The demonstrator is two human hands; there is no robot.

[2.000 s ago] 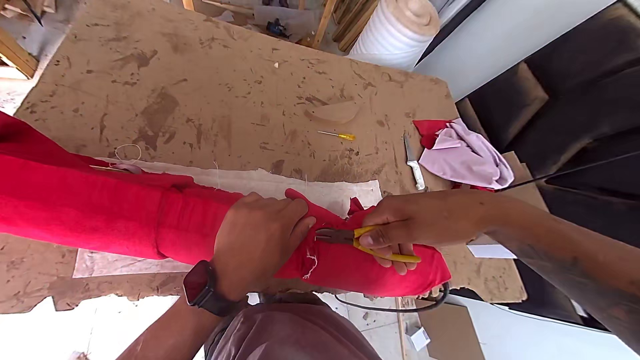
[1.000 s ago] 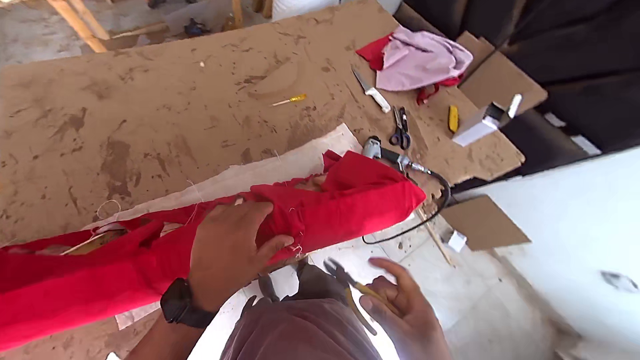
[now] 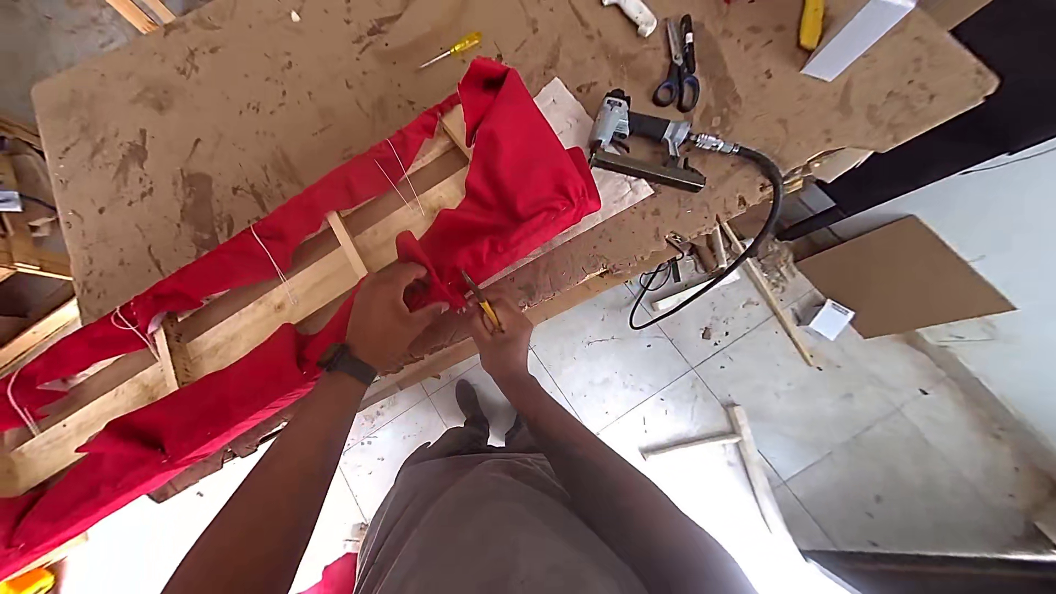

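Observation:
A long wooden frame lies diagonally on the table, its open side up, with red fabric wrapped over its edges. My left hand, with a watch at the wrist, grips a bunched fold of the red fabric at the near edge. Just right of it, my right hand holds yellow-handled pliers, their dark jaws against the fabric. Loose white threads hang across the frame. A pneumatic staple gun with a black hose rests on the table beyond the fabric's right end.
Scissors, a yellow screwdriver, a white-handled knife, a yellow-handled tool and a white box lie on the table. A cardboard sheet, a small box and wood strips are on the floor.
The red-covered piece now shows its open wooden side. The pliers, held away from the fabric a second ago, are back against it. The view has shifted strongly.

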